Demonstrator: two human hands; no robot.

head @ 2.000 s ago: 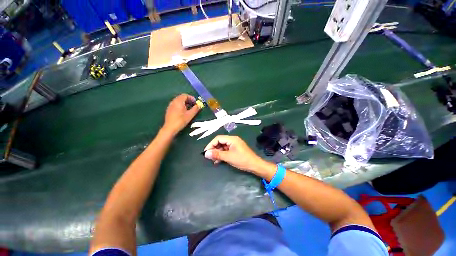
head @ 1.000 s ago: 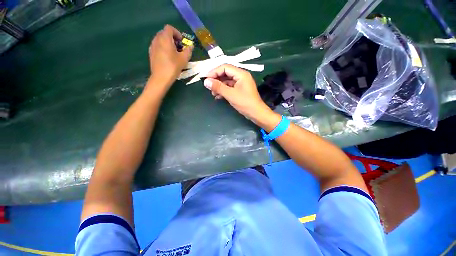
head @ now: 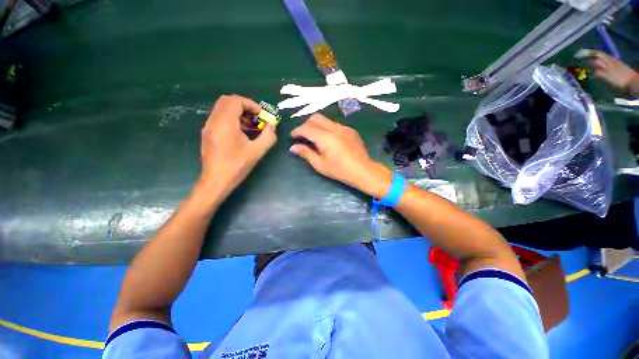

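My left hand [head: 231,137] pinches a small yellow-and-black component [head: 266,118] between thumb and fingertips, just left of the white strips. My right hand [head: 336,151] is close to its right, fingers curled and thumb near the fingertips, not touching the component. A small dark spot shows at the right fingertips, but whether it is a held piece cannot be told. White strips [head: 377,89] lie crossed in a star above my right hand. A loose pile of black pieces [head: 413,140] lies right of my right hand.
A crumpled clear bag [head: 539,193] with black pieces lies at right on the green belt [head: 154,63]. Behind it stands a metal post [head: 539,45]. A blue-violet strip [head: 303,22] runs away from the star. Another person's hand [head: 609,70] holds a yellow item at far right.
The view has shifted. My left hand has brought the component closer to my right hand, which no longer overlaps the white strips. Another person's hand has appeared at far right.
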